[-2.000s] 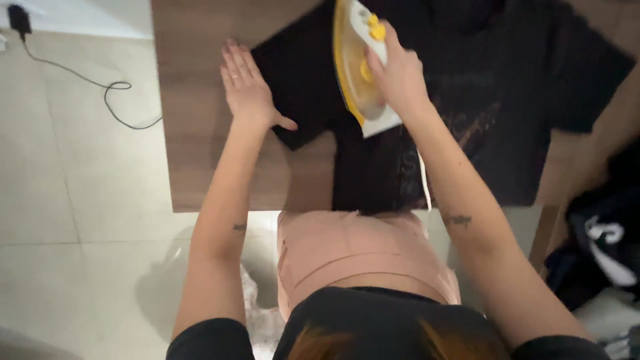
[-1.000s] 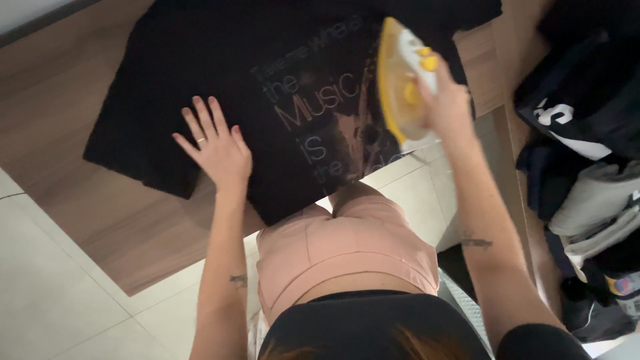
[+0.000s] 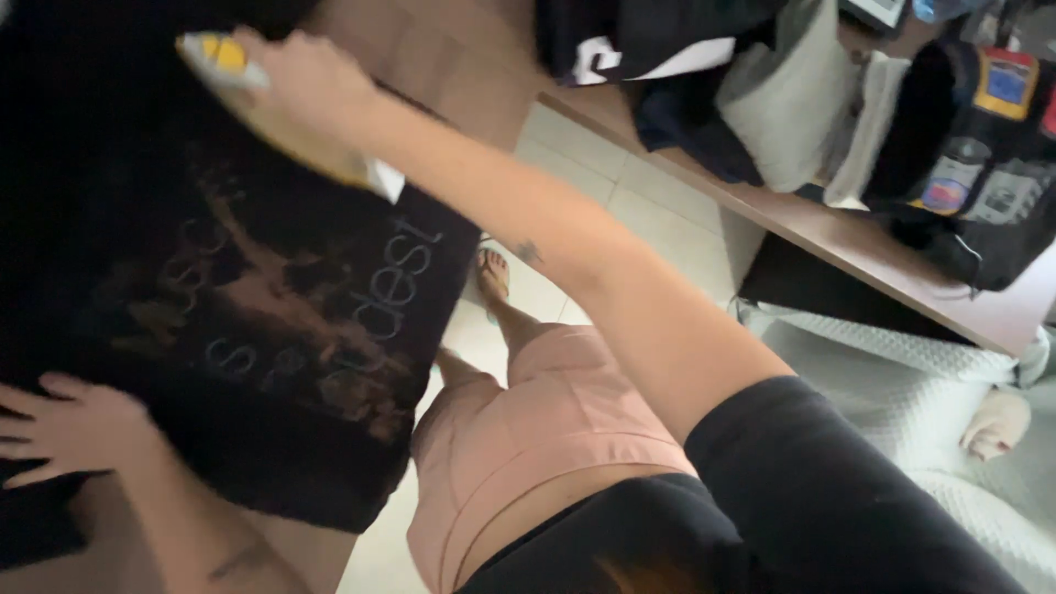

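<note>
A black printed T-shirt [image 3: 272, 412] lies spread over a wooden table at the left, its lower edge near the table's edge. My right hand [image 3: 309, 82] is closed round the handle of a white and yellow clothes iron [image 3: 280, 136], at the upper part of the shirt; blur hides whether its soleplate touches the cloth. Flat on the shirt at the lower left, my left hand [image 3: 74, 429] has its fingers spread and holds nothing.
The wooden table top [image 3: 445, 49] shows beyond the shirt. At the upper right, a shelf [image 3: 701, 181] bears dark and grey clothes [image 3: 784, 91] and a black bag with patches [image 3: 965, 157]. Below it stands a seat with a pale quilted cover [image 3: 891, 371]. Tiled floor [image 3: 627, 190] shows between.
The view has swung far to the right. My left hand has gone from the sleeve onto the body of the shirt and stays spread. The iron remains in my right hand.
</note>
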